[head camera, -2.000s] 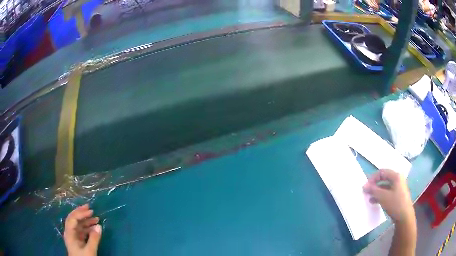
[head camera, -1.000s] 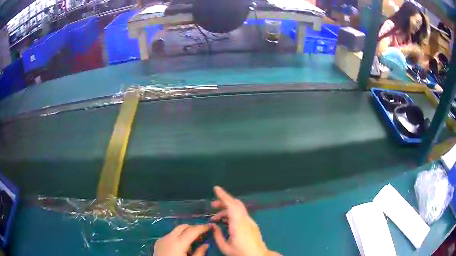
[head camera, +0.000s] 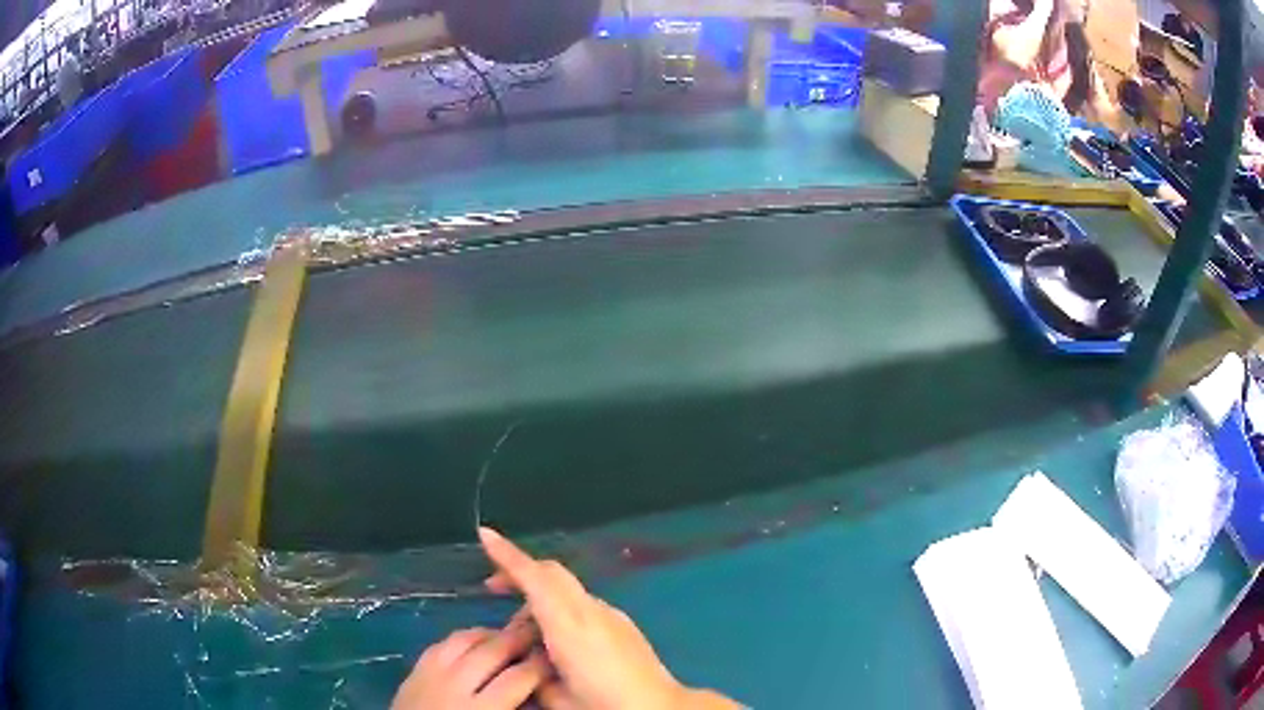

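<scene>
My right hand (head camera: 589, 638) is at the bottom centre, its index finger stretched up and to the left. A thin, clear, curved film strip (head camera: 480, 479) rises from that fingertip over the edge of the green belt. My left hand (head camera: 464, 671) is cut off by the bottom edge, its fingers curled and touching the right hand. What lies between the hands is hidden.
White strip stacks (head camera: 1001, 617) and a crumpled clear bag (head camera: 1173, 497) lie at right. A blue tray (head camera: 1001, 280) with black headphones is on the belt (head camera: 624, 347). Yellow-brown tape (head camera: 255, 416) crosses the belt. A green post (head camera: 1195, 194) stands at right. A person sits beyond.
My hands were apart two seconds ago, the right over the white strips. They came together at the centre. The curved strip now shows at my right fingertip. The view has turned.
</scene>
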